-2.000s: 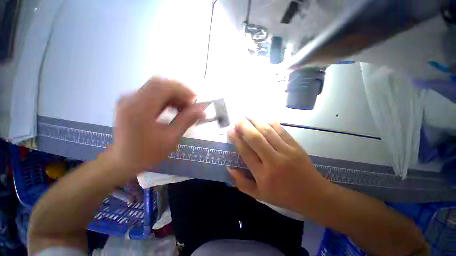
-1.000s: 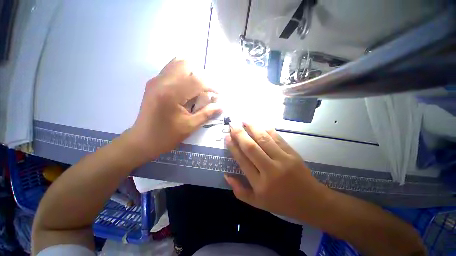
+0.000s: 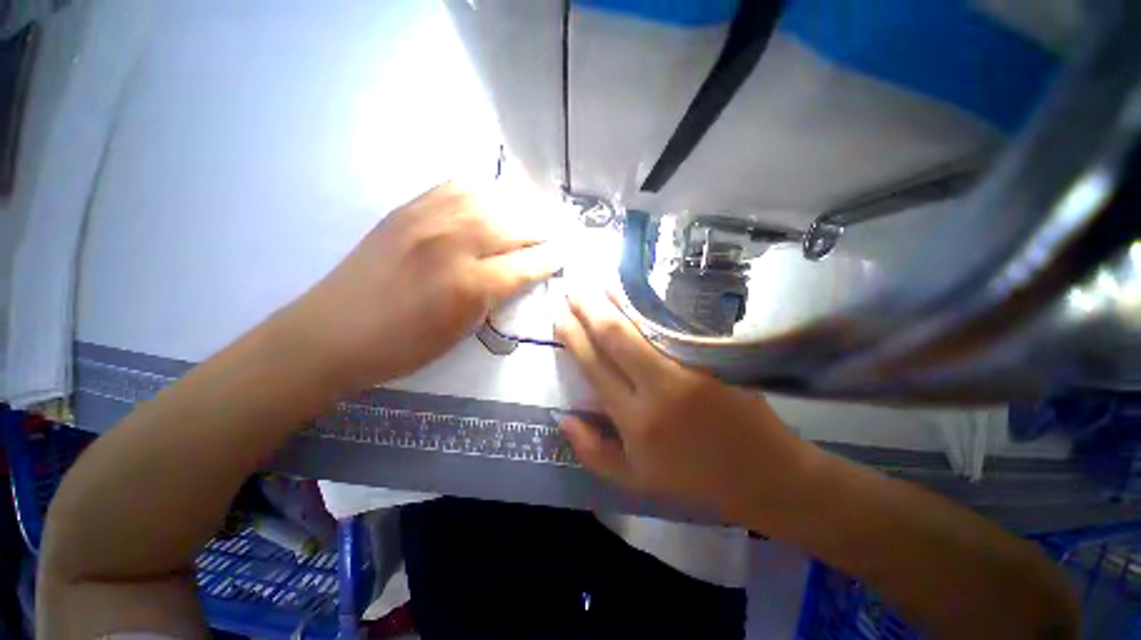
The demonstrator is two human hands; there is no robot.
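Observation:
My left hand (image 3: 444, 275) lies on the white machine bed with its fingertips in the bright glare by the needle area. My right hand (image 3: 663, 406) lies flat beside it, fingertips close to the left ones, thumb near the table's front edge. Any fabric under the fingertips is washed out by the glare, so I cannot tell what they hold. The small metal presser foot parts (image 3: 594, 213) show just beyond the fingertips. A dark curved slide plate outline (image 3: 519, 339) shows between the hands.
The white sewing machine head with a blue stripe (image 3: 926, 56) looms above. A big shiny curved part (image 3: 876, 344) covers the right side. A ruler band (image 3: 438, 433) runs along the front edge. White strips (image 3: 966, 440) hang at right; long white pieces (image 3: 44, 275) lie far left. Blue baskets (image 3: 269, 581) stand below.
The machine head and shiny curved part loom larger and lower in view. The small grey piece seen earlier at my left fingers no longer shows. Both hands now lie close together by the needle.

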